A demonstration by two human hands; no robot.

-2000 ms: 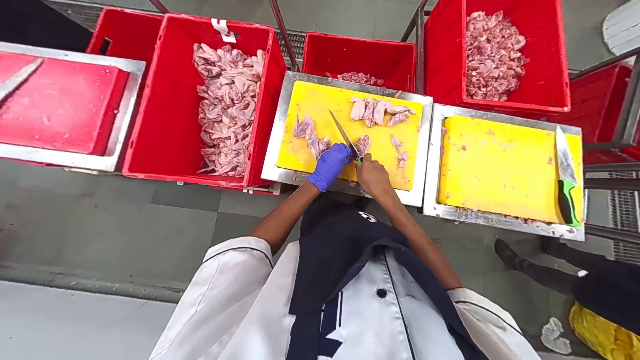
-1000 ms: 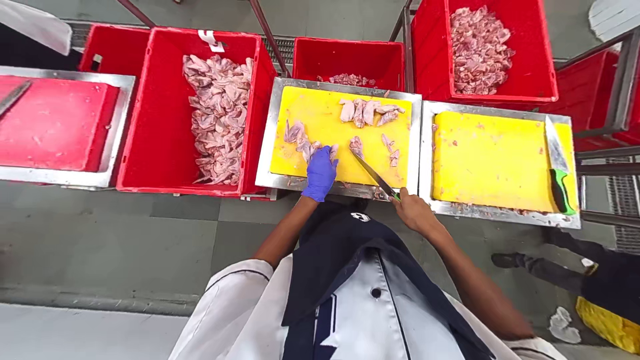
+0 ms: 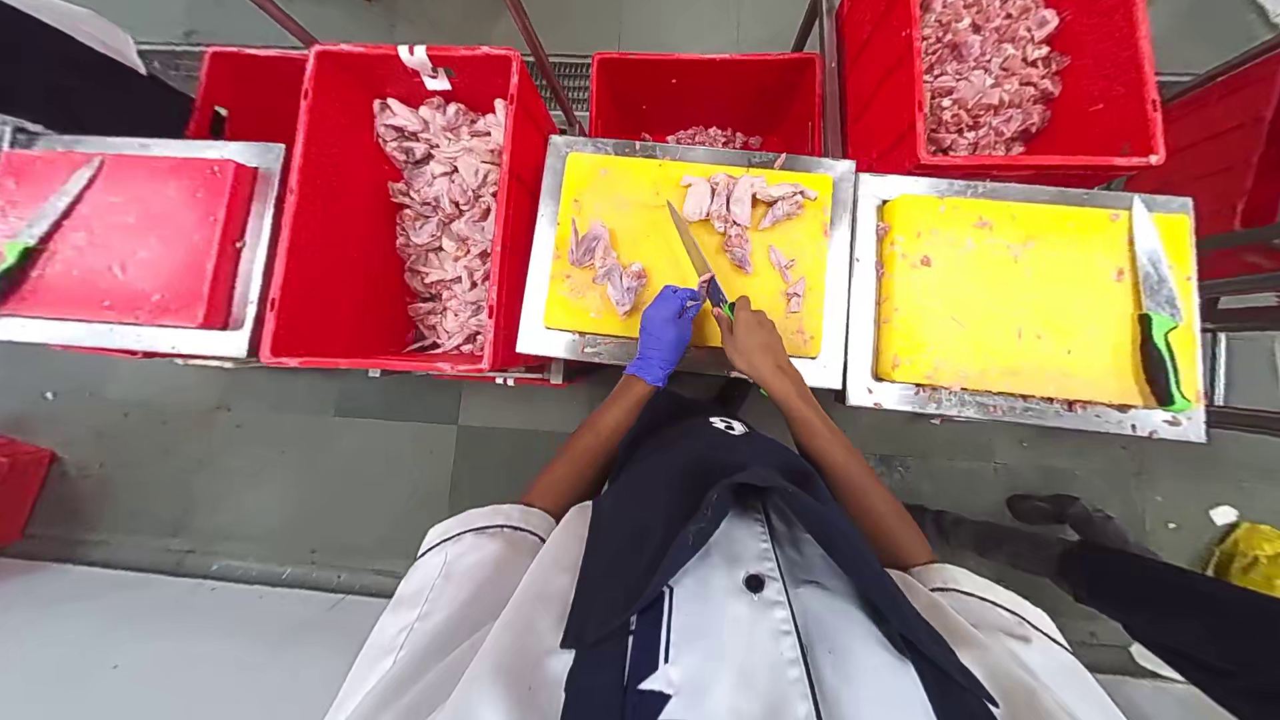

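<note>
My left hand (image 3: 667,330), in a blue glove, pinches a small piece of raw poultry (image 3: 705,285) at the knife blade, over the near part of a yellow cutting board (image 3: 640,195) in a metal tray. My bare right hand (image 3: 752,338) is closed on the green and black handle of a knife (image 3: 688,240), its blade pointing away and to the left. Left of the blade lie raw poultry wing pieces (image 3: 608,265). A group of pale cut pieces (image 3: 738,200) lies beyond the blade to the right, and small scraps (image 3: 783,264) lie near the right side.
A red crate (image 3: 335,220) of raw poultry wings stands at left. Further left, a knife (image 3: 55,205) lies on a red board (image 3: 150,240). At right, another knife (image 3: 1157,290) rests on a second yellow board (image 3: 1000,300). More red crates stand behind; a person's legs (image 3: 1060,530) show lower right.
The knife has swung from pointing at the board with its handle near the board's edge to beside my left hand. My right hand has moved inward, and more pieces lie in the far group.
</note>
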